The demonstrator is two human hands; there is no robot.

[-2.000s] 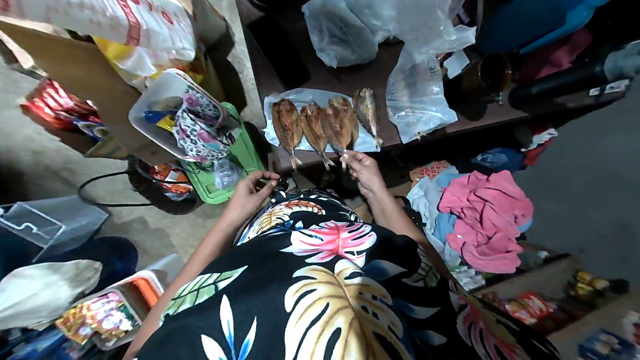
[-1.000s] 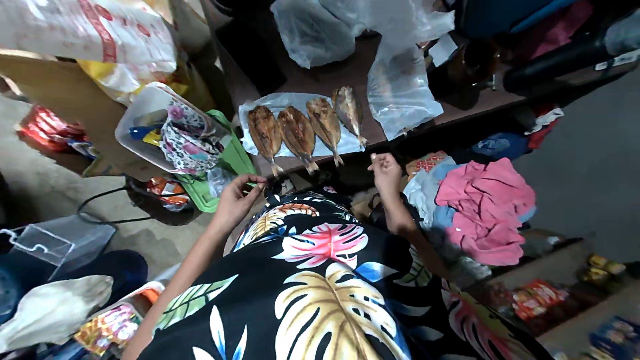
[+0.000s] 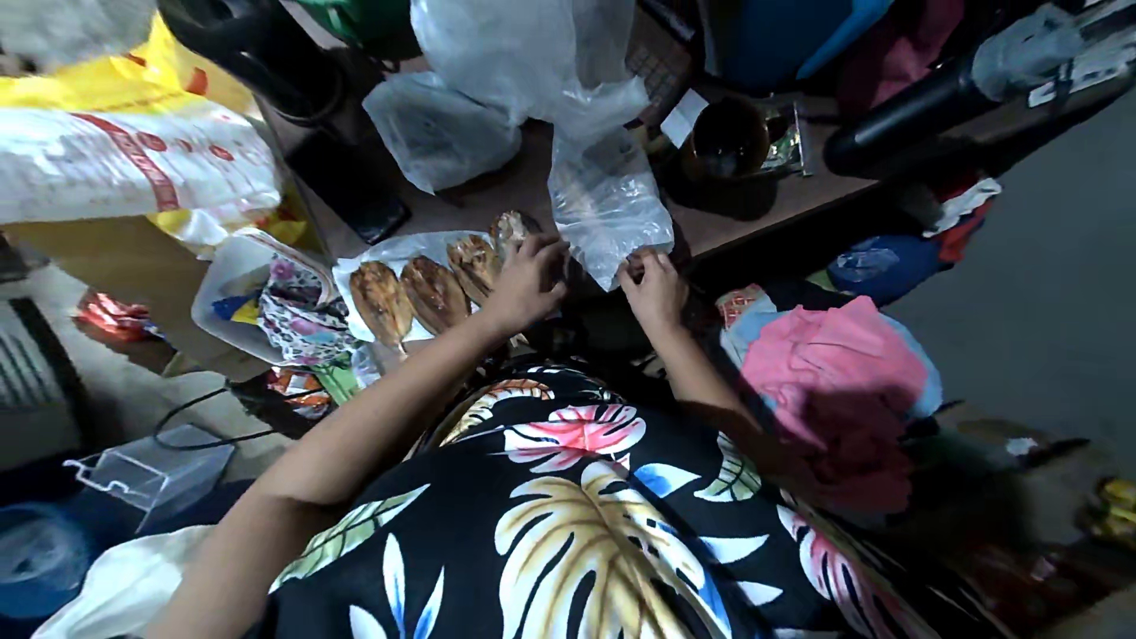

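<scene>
Several split dried fish (image 3: pixel 433 295) lie side by side on a white sheet (image 3: pixel 351 321) at the table's near edge. My left hand (image 3: pixel 530 282) is over the rightmost fish (image 3: pixel 510 229), its fingers bent near a clear plastic bag (image 3: pixel 608 200); whether they grip anything is unclear. At the bag's lower right corner is my right hand (image 3: pixel 655 286), thumb and fingers pinched on the plastic. The bag lies flat, right of the fish.
Behind are more crumpled plastic bags (image 3: pixel 444 129), a black phone (image 3: pixel 348 191) and a dark cup (image 3: pixel 728 140). A black cylinder (image 3: pixel 914 115) lies at the right. Pink cloth (image 3: pixel 834 373) is piled below the table edge, and a white bin (image 3: pixel 232 293) stands at left.
My left hand has moved right, from left of the fish to the rightmost fish. My right hand has moved from below the fish to the plastic bag and taken hold of its corner.
</scene>
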